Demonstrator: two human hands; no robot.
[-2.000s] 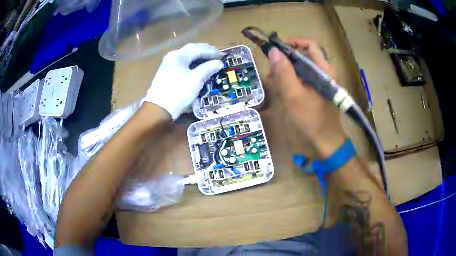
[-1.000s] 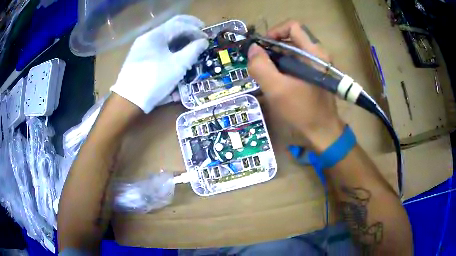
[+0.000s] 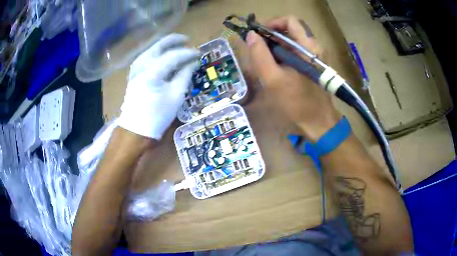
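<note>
Two open white power strip housings lie on the cardboard sheet, the far one (image 3: 212, 73) touching the near one (image 3: 220, 151). Green boards, sockets and thin wires show inside. My left hand (image 3: 159, 85), in a white glove, is at the far housing's left edge; its fingertips are blurred and I cannot tell whether they grip anything. My bare right hand (image 3: 285, 70) holds the soldering iron (image 3: 295, 59) like a pen. The iron's tip is up beyond the far housing's top right corner, off the board. A blue strap (image 3: 333, 137) is on my right wrist.
A clear fume hood (image 3: 100, 45) stands at the upper left. Finished-looking white power strips (image 3: 56, 114) and bagged cords (image 3: 30, 185) lie at the left. A bagged cord (image 3: 153, 201) leaves the near housing. A cardboard tray (image 3: 401, 107) with a thin tool and blue pen is right.
The iron went down over the far board and has now lifted away beyond it. Both hands and the housings have shifted left in view. The hood appears lower and nearer my left hand.
</note>
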